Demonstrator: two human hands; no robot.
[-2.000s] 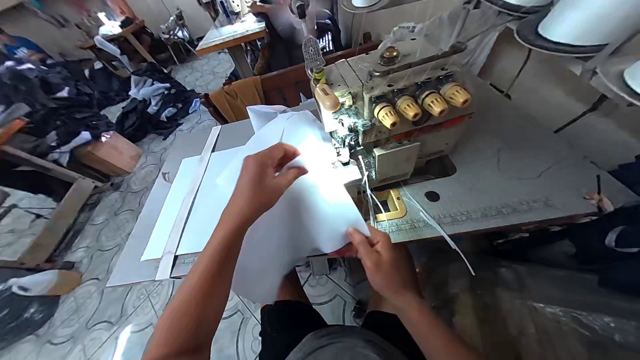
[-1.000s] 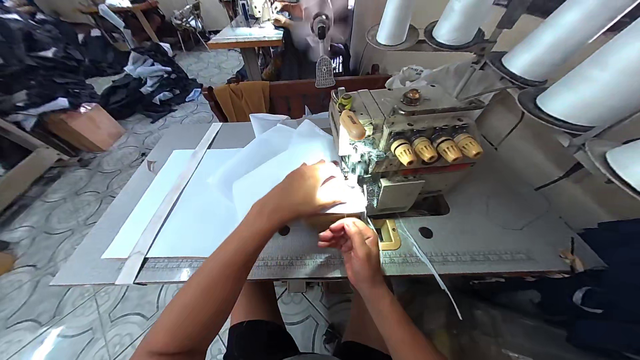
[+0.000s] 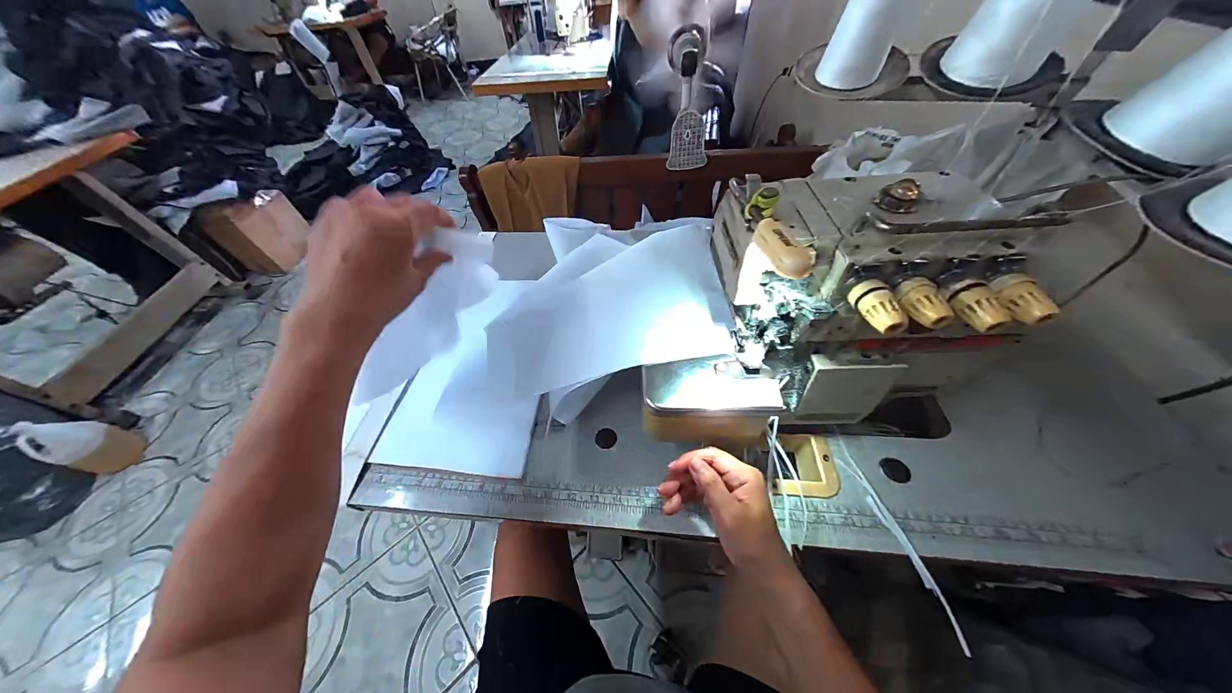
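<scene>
My left hand (image 3: 371,255), blurred, grips the upper edge of a white fabric piece (image 3: 423,313), raised at the left of the table. More white fabric (image 3: 616,308) lies in overlapping sheets up to the needle area of an overlock sewing machine (image 3: 789,279), whose lamp lights it. Flat white fabric (image 3: 462,423) rests on the table's left end. My right hand (image 3: 712,486) is in front of the machine's plate (image 3: 712,390), over the table edge, its fingers loosely curled with nothing visible in them. White thread strands (image 3: 784,472) hang just to its right.
Large white thread cones (image 3: 857,43) stand at the upper right. A wooden chair back (image 3: 664,178) with a brown cloth (image 3: 529,197) is behind the table. A metal ruler strip (image 3: 597,496) runs along the front edge. Cloth heaps (image 3: 212,106) and a cardboard box (image 3: 255,231) are at the left.
My left hand has moved from the fabric beside the machine to the left, lifting a fabric piece. The fabric strip lying across the left sheets a second ago no longer shows there.
</scene>
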